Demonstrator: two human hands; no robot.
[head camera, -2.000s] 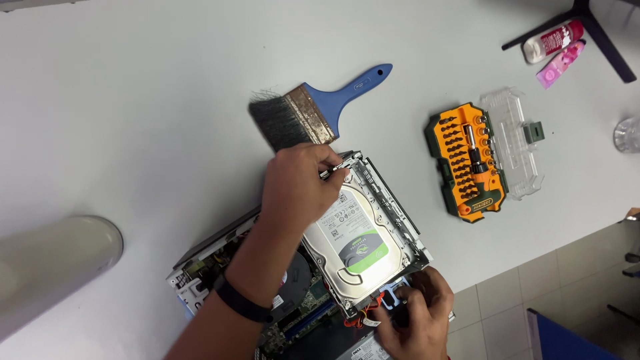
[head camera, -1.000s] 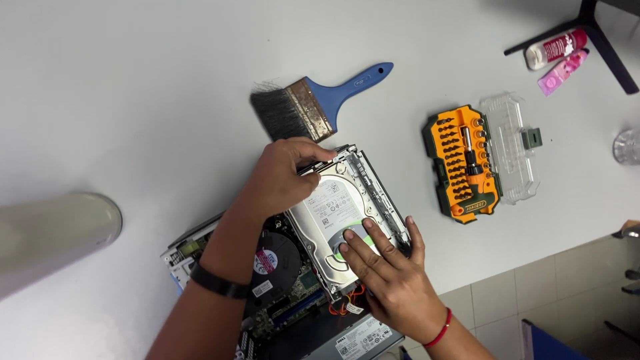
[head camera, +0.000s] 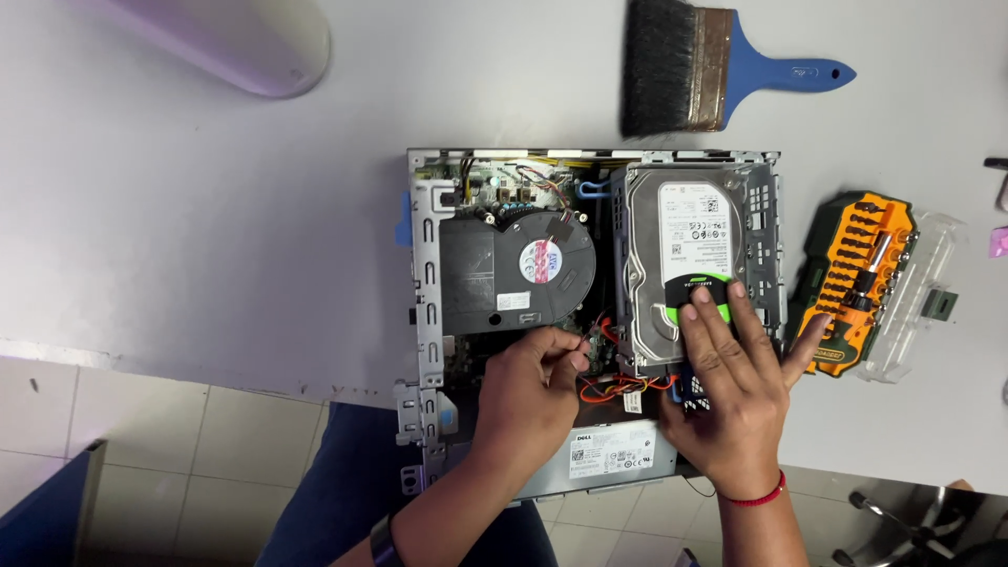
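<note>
An opened Dell desktop computer chassis (head camera: 429, 315) lies on the table. My left hand (head camera: 531, 386) reaches inside it, thumb and fingertips closed on a thin dark cable (head camera: 592, 329) between the blower fan (head camera: 516, 272) and the drive. Spread fingers of my right hand (head camera: 732, 378) rest on the label of the 3.5-inch hard disk drive (head camera: 697, 228); its thumb is near a blue plastic latch at the drive's lower edge. Red and orange cables (head camera: 618, 386) run below the drive, beside the metal power supply (head camera: 614, 457).
Behind the chassis lies a wide paintbrush with a blue handle (head camera: 776, 75). An orange and green screwdriver bit set (head camera: 854, 276) with a clear lid (head camera: 913, 295) lies at right. A pale cylindrical object (head camera: 260, 39) stands at the upper left. The table's front edge passes beneath the chassis.
My left hand has gone from the drive's upper end to the cable inside the chassis. My right hand was at the blue latch, then moved onto the drive. The view has shifted and turned.
</note>
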